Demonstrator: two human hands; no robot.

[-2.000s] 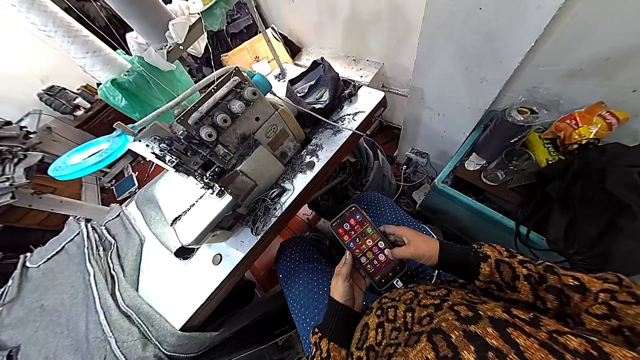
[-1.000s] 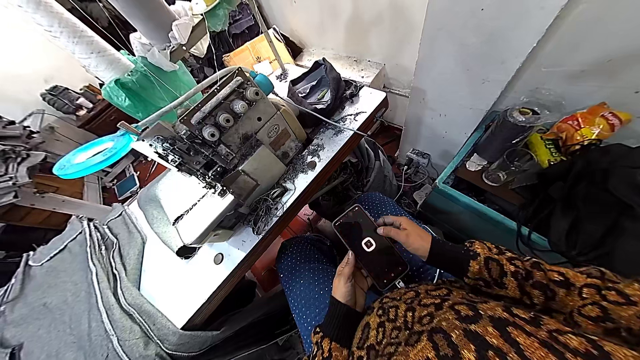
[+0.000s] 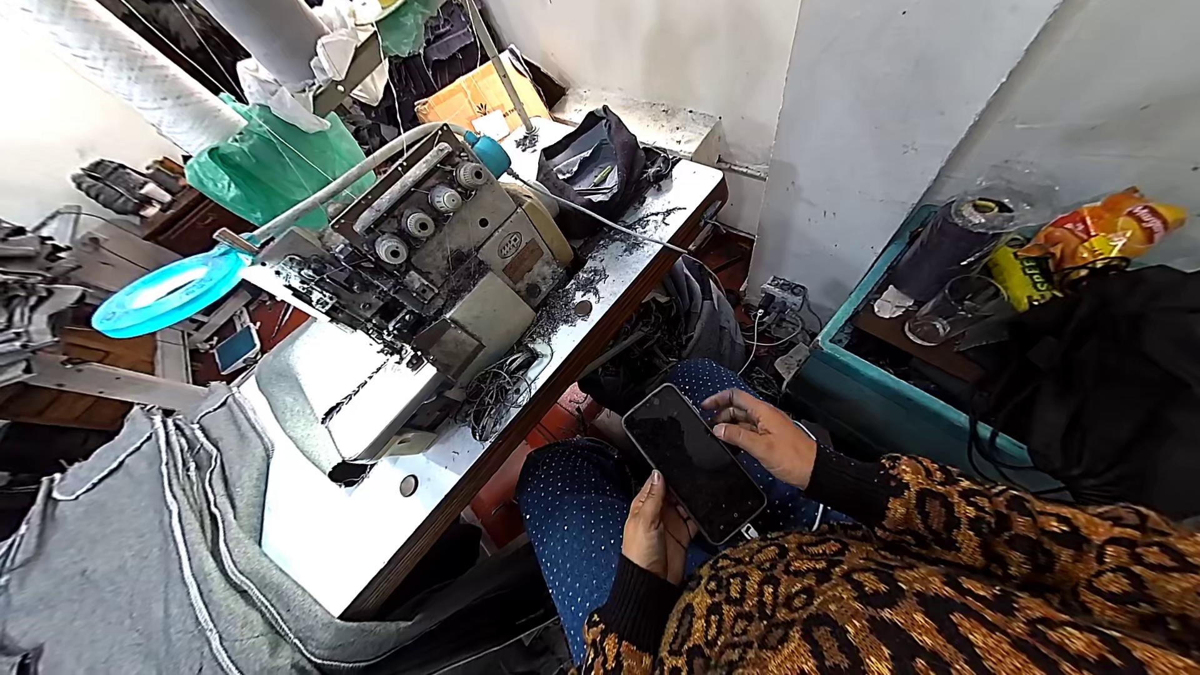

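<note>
A smartphone (image 3: 696,464) with a dark screen lies tilted above my lap, a white cable plugged into its lower end. My left hand (image 3: 656,530) holds it from below at the near left edge, thumb along the side. At the phone's upper right edge is my right hand (image 3: 764,436), fingers bent and partly apart; whether it touches the phone is unclear. To the left, an overlock sewing machine (image 3: 478,309) covered in lint stands on a white table (image 3: 323,553), with tangled thread (image 3: 502,389) beside it.
Grey fabric (image 3: 122,562) with pale seams hangs over the table's left end. A dark cloth bag (image 3: 600,169) sits behind the machine. At right, a teal container (image 3: 848,361) holds a thread cone (image 3: 956,244), a clear cup (image 3: 947,309) and snack packets (image 3: 1106,234). Plugs and cables (image 3: 783,305) lie near the wall.
The phone's screen showed app icons, then a small white symbol on black, and is now dark. My right hand has drawn back from over the screen to the phone's edge.
</note>
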